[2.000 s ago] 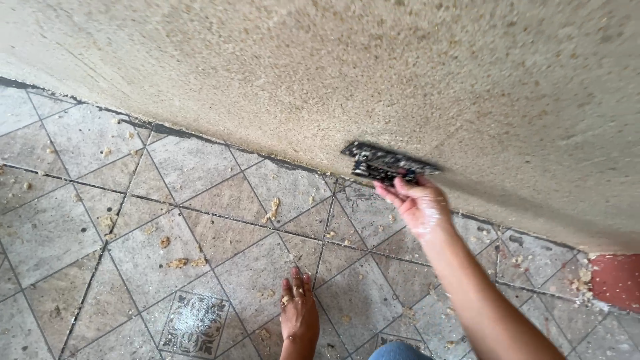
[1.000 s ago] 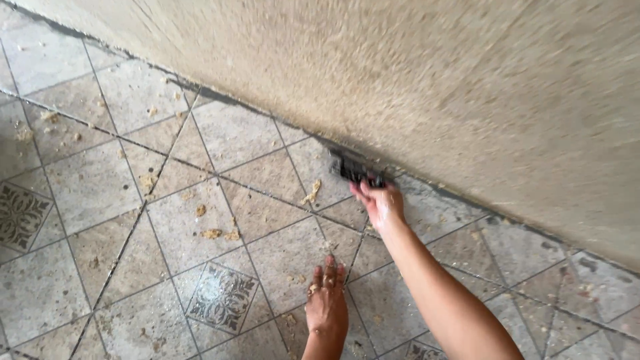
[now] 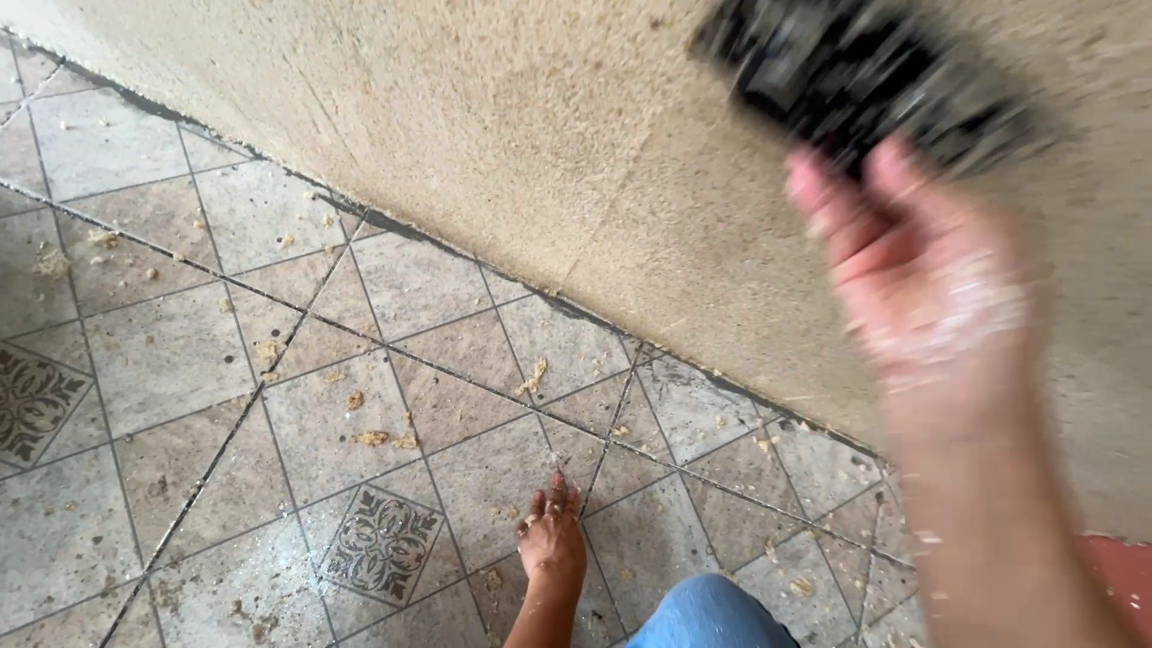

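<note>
My right hand (image 3: pixel 927 252), spotted with a white residue, grips a dark, flat tool (image 3: pixel 864 81) at the upper right. The tool is motion-blurred and smeared with pale material; its exact kind I cannot tell. It is in front of the rough beige wall (image 3: pixel 540 135), well above the floor line; whether it touches the wall is not clear. My left hand (image 3: pixel 553 537) holds nothing and rests with fingers apart on the patterned floor tiles (image 3: pixel 477 468). Bits of pale stuff cling to its fingers.
Crumbs of beige material (image 3: pixel 371 438) lie scattered over the tiles. A dark gap (image 3: pixel 396 225) runs where wall and floor meet. My knee in blue denim (image 3: pixel 711 616) shows at the bottom edge. A red surface (image 3: pixel 1120 571) is at the lower right.
A second ago the tool was low, at the foot of the wall; my right hand has since raised it up the wall. My left hand stays on the floor. The view has shifted.
</note>
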